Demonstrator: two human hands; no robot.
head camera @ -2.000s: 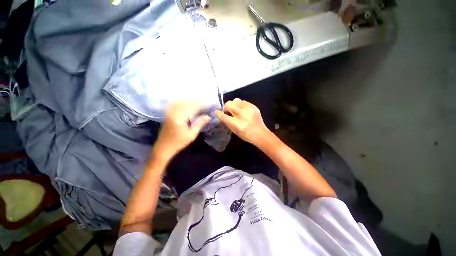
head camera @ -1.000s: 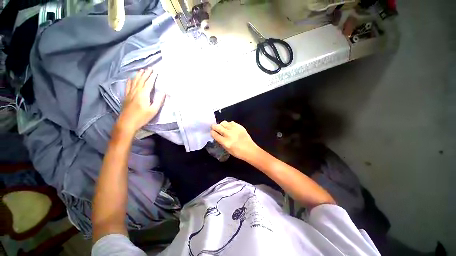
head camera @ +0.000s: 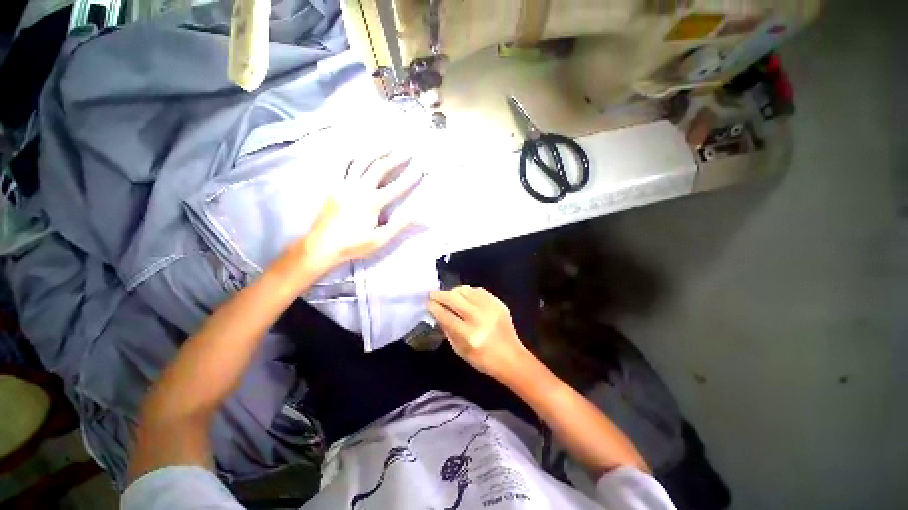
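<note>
The grey-blue garment fabric [head camera: 110, 149] is heaped at the left and runs over the machine bed, looking white under the lamp. My left hand [head camera: 363, 214] lies flat on the cloth with its fingers spread, left of and below the needle area. My right hand [head camera: 473, 319] pinches the cloth's right edge just beyond the front edge of the bed. The presser foot and needle area [head camera: 406, 92] is in the bright spot above my left hand; whether cloth lies under the foot I cannot tell.
Black-handled scissors [head camera: 554, 167] lie on the white machine bed [head camera: 637, 169], blades pointing up. The cream machine head [head camera: 597, 50] spans the upper right. A long cream piece [head camera: 249, 45] hangs at the upper left. Part of a chair [head camera: 22, 413] shows at the lower left.
My left hand has moved right across the cloth, towards the needle area. My right hand keeps its pinch, slightly lower in view. The view has tilted up, showing more of the machine head.
</note>
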